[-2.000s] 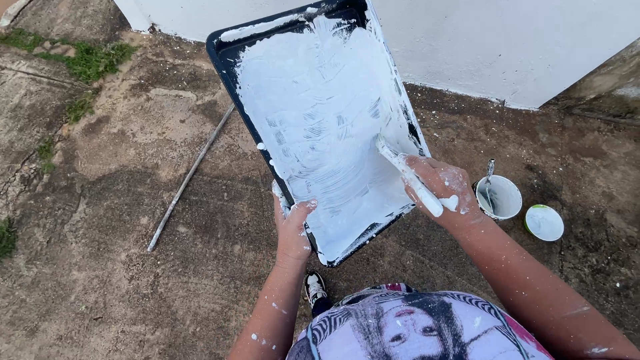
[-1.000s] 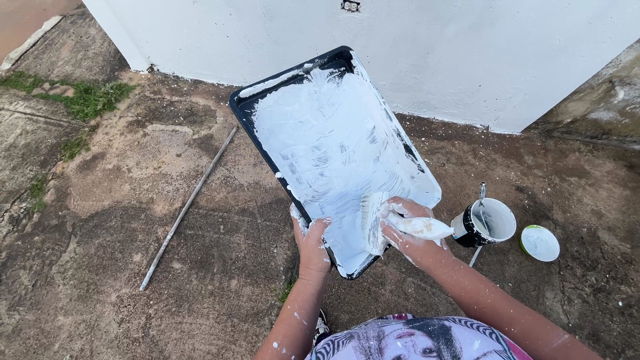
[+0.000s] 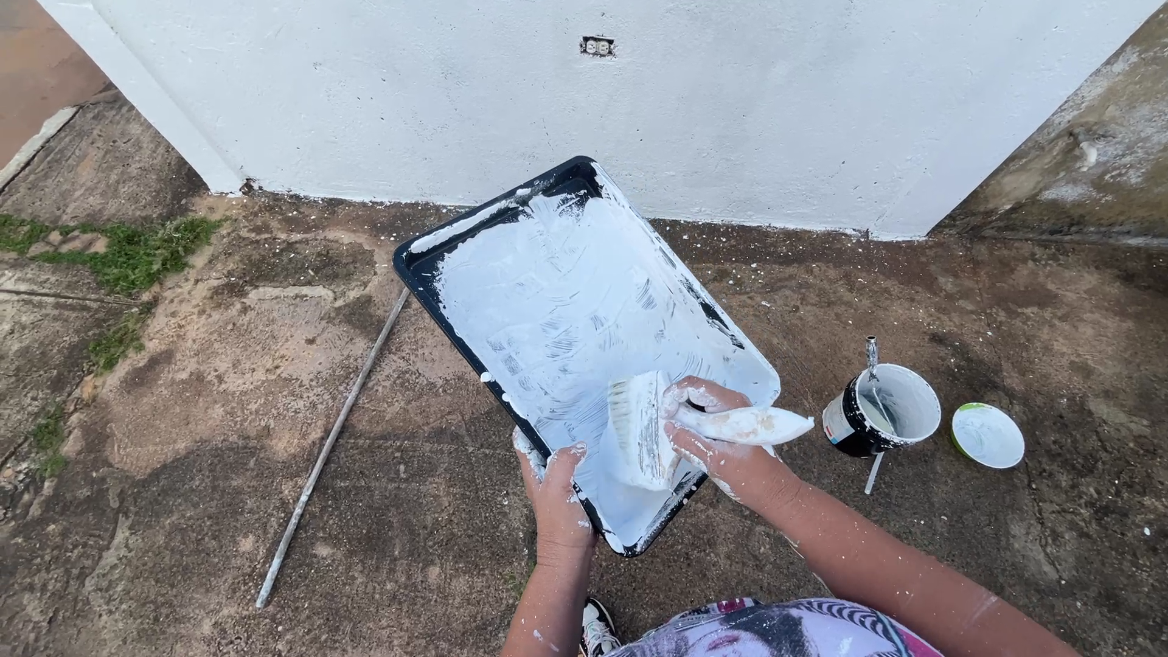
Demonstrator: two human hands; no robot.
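A black paint tray (image 3: pixel 584 301), coated inside with white paint, is tilted in front of me. My left hand (image 3: pixel 557 497) grips its lower left edge, thumb on the rim and the other fingers largely hidden beneath. In my right hand (image 3: pixel 721 433) is a wide paintbrush (image 3: pixel 641 429) with a white-smeared handle pointing right. Its bristles lie against the paint near the tray's lower end. White paint spots both hands and forearms.
A paint bucket (image 3: pixel 853 420) with a metal-ended tool inside stands at right, beside a paint-covered lid (image 3: pixel 988 436). A long pole (image 3: pixel 333 447) lies on the concrete at left. Ahead rises a white wall (image 3: pixel 456 100) with an electrical outlet (image 3: pixel 598 46).
The brush was farther up the tray's right side two seconds ago; it has moved down toward the lower end. The view has shifted, showing more wall.
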